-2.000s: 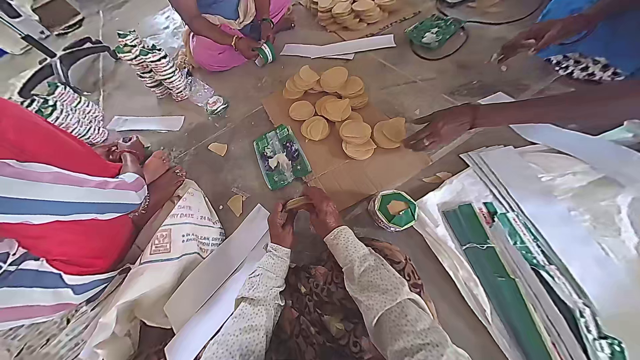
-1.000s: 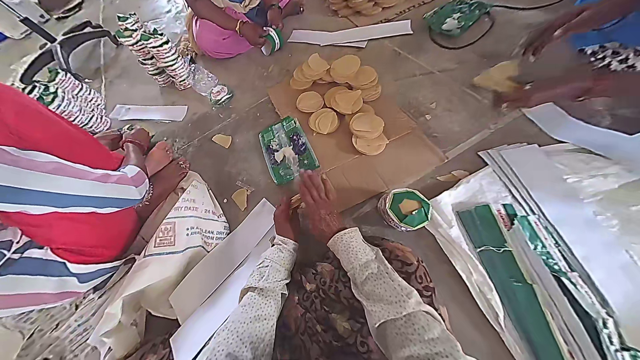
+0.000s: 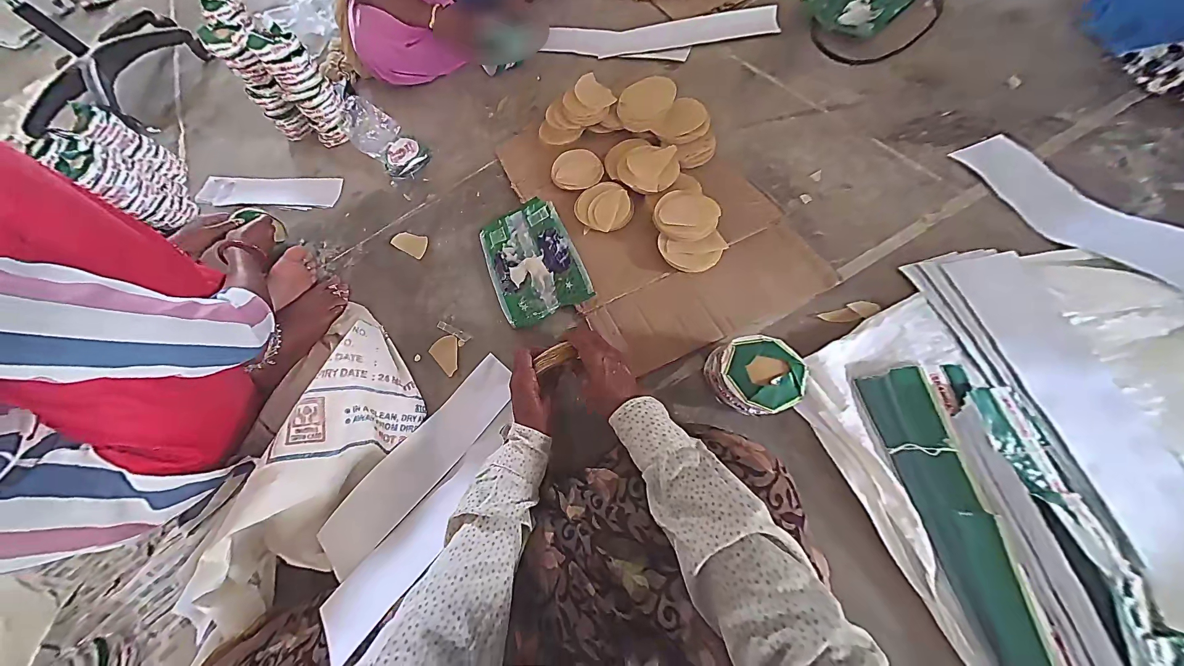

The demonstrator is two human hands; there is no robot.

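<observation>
My left hand (image 3: 531,393) and my right hand (image 3: 603,370) hold a small stack of tan discs (image 3: 556,357) between them, seen edge-on above my lap. Just beyond my hands a green tray (image 3: 518,301) with white and purple matter on it lies by the edge of a flattened cardboard sheet (image 3: 712,310). Several piles of round tan discs (image 3: 606,208) rest on that cardboard. Right of my hands stands a small round container (image 3: 772,393) with a green faceted lining and a tan piece inside.
White strips (image 3: 416,472) lie left of my arms, beside a printed sack (image 3: 314,462) and a seated person's striped clothing (image 3: 120,333). Stacked rolls (image 3: 296,83) and a clear bottle (image 3: 375,129) stand farther left. Green and white sheets (image 3: 934,481) lie at right. Another person (image 3: 407,42) sits at the top.
My right hand, laid flat over my left a second ago, now has its fingers at the disc stack's end. The other person's arms at the right have gone from view.
</observation>
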